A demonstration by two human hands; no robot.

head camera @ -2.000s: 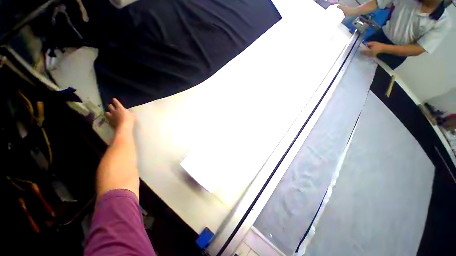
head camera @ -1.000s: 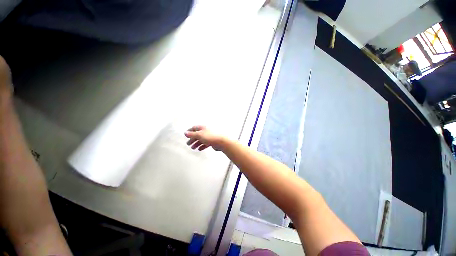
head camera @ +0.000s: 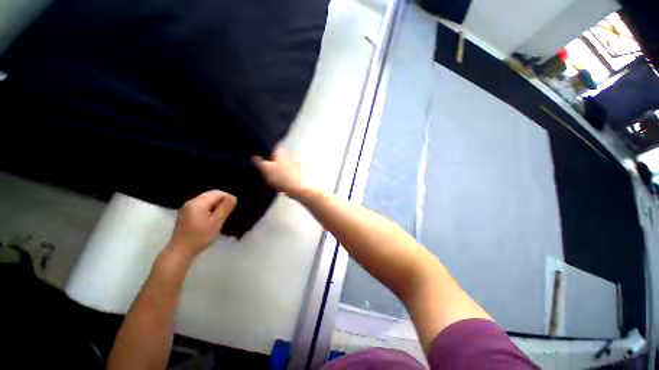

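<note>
Dark fabric [head camera: 166,87] covers the upper left of the table, and its near edge hangs in folds between my hands. My left hand [head camera: 204,220] is curled on the fabric near this edge, its fingertips partly hidden. My right hand [head camera: 280,172] grips the fabric's right edge, slightly blurred. The curled pale sheet [head camera: 119,253] lies left of my left hand, partly under the fabric. The cutter rail [head camera: 352,184] runs across the table to the right of my right hand.
Right of the rail lies the pale-topped lay [head camera: 491,195] with dark fabric [head camera: 596,224] beyond it. A wrapped bar [head camera: 556,303] lies on its near part, another stick [head camera: 460,47] at the far side. A blue block [head camera: 280,353] sits at the rail's near end.
The dark fabric has come towards me and right, over the pale sheet. My right hand, open and empty before, has closed on its edge. My left hand has moved right onto the fabric.
</note>
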